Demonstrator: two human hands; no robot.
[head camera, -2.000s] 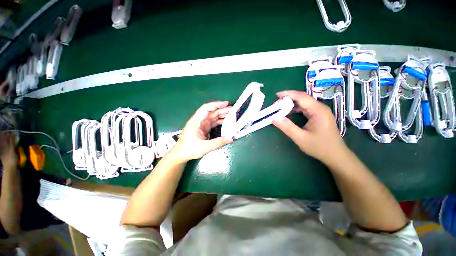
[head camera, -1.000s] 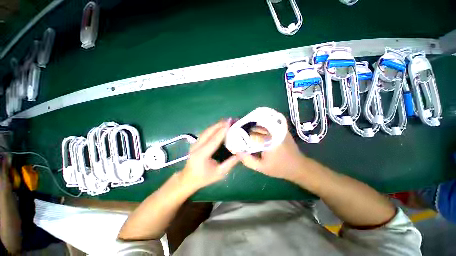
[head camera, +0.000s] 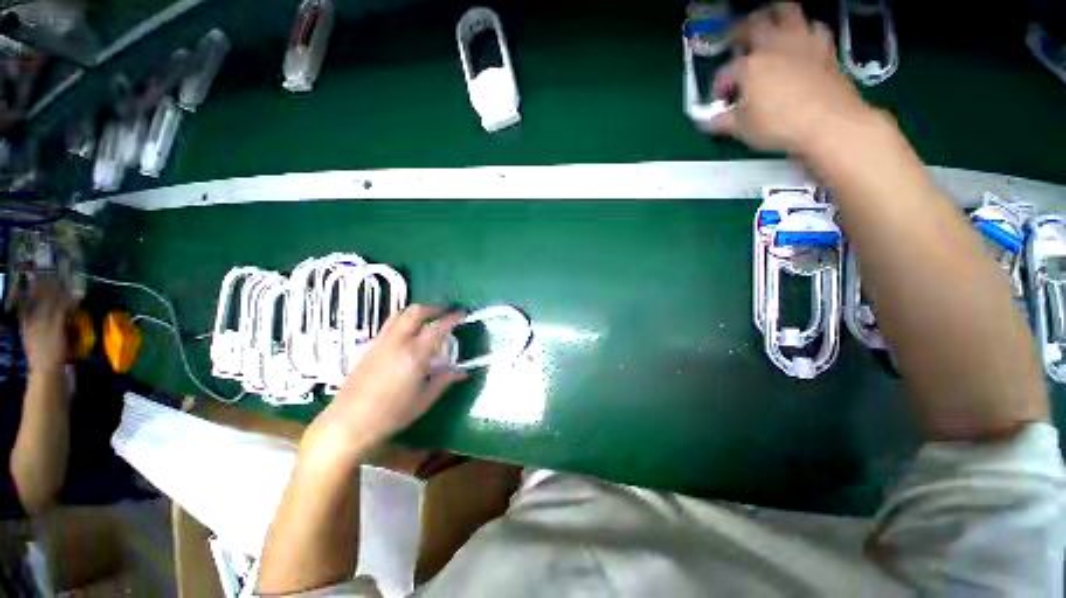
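My left hand (head camera: 392, 371) has its fingers on a white looped unit (head camera: 510, 335) lying on the green bench, right of the row of units (head camera: 271, 333). The hand covers the loop's left end. My right hand (head camera: 786, 80) is stretched over the conveyor belt, slightly blurred, with its fingers on a blue-marked unit (head camera: 701, 70). The waiting pile of blue-marked units (head camera: 803, 292) lies on the bench at the right, partly hidden by my right forearm.
A pale rail (head camera: 526, 182) divides the bench from the belt. Other loops (head camera: 489, 72) lie on the belt. An open carton (head camera: 450, 508) with a white sheet (head camera: 205, 456) is below the bench edge. Another person's arm (head camera: 45, 409) and orange objects (head camera: 120, 341) are at the left.
The white loop both hands held is no longer between them. My left hand has moved left to the loop beside the row. My right hand has moved up and right over the belt.
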